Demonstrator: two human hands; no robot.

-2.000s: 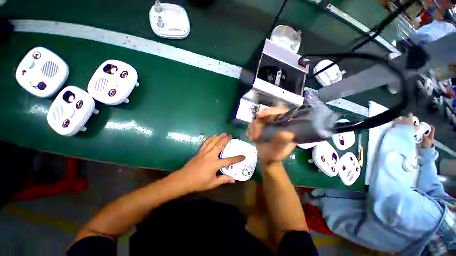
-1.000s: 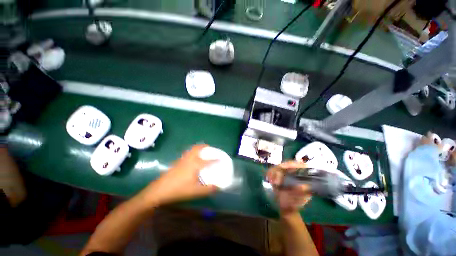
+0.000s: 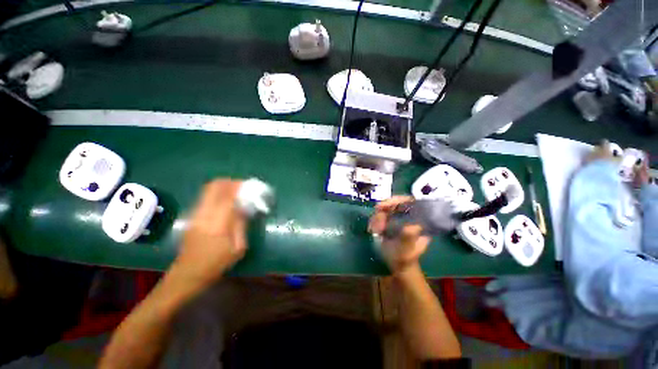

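My left hand (image 3: 213,227) is blurred and holds a white plastic unit (image 3: 255,197) at its fingertips, over the bench left of centre; which side of the unit faces up is too blurred to tell. My right hand (image 3: 401,234) grips the grey electric screwdriver (image 3: 433,215), its black cable leading off to the right. The screwdriver's tip is not clearly visible. The silver-white screw feeder (image 3: 374,148) stands just beyond my right hand. Two face-side units (image 3: 92,171) lie at the left of the green bench.
Several face-side units (image 3: 442,186) lie right of the feeder. More white units (image 3: 281,93) lie on the far belt beyond the white strip (image 3: 195,122). A grey metal arm (image 3: 519,97) slants over the right side. A person in light blue sleeves (image 3: 613,245) sits at the right.
My left hand has moved left and taken the unit away from the bench in front of me. The left group shows two units instead of three. The view has shifted. My right hand still holds the screwdriver.
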